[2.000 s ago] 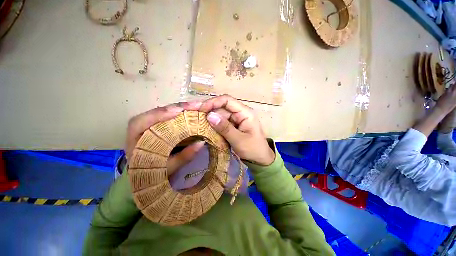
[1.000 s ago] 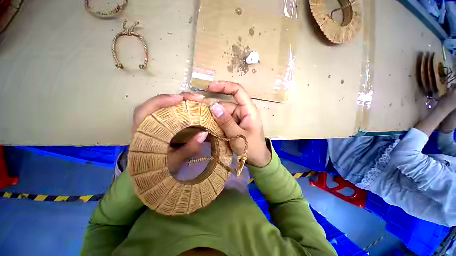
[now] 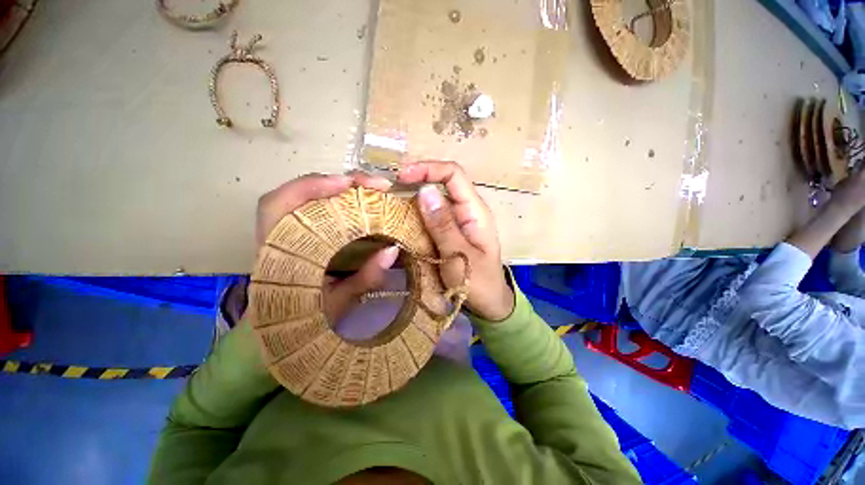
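Note:
A straw ring (image 3: 294, 327) with radial ribs is held up in front of me at the table's front edge. My left hand (image 3: 299, 194) holds its upper left rim from behind, with the thumb showing through the centre hole. My right hand (image 3: 469, 232) grips the upper right rim, thumb on the front face. A braided cord (image 3: 457, 296) hangs in a loop over the ring's right side below my right thumb, its knotted end beside the rim. Another piece of cord shows through the hole. Some fingertips are hidden behind the ring.
A cardboard pad (image 3: 408, 66) bears a white glue dab (image 3: 481, 106). A cord loop (image 3: 245, 59) lies at left, another cord behind it. A corded straw ring (image 3: 664, 57) lies right of the pad. At far right, a person's arm (image 3: 816, 223) is near stacked rings (image 3: 818, 142).
The ring has moved slightly up in my hands. The cord that hung down at the right now forms a loop higher up, beside my right palm. Both hands keep their hold.

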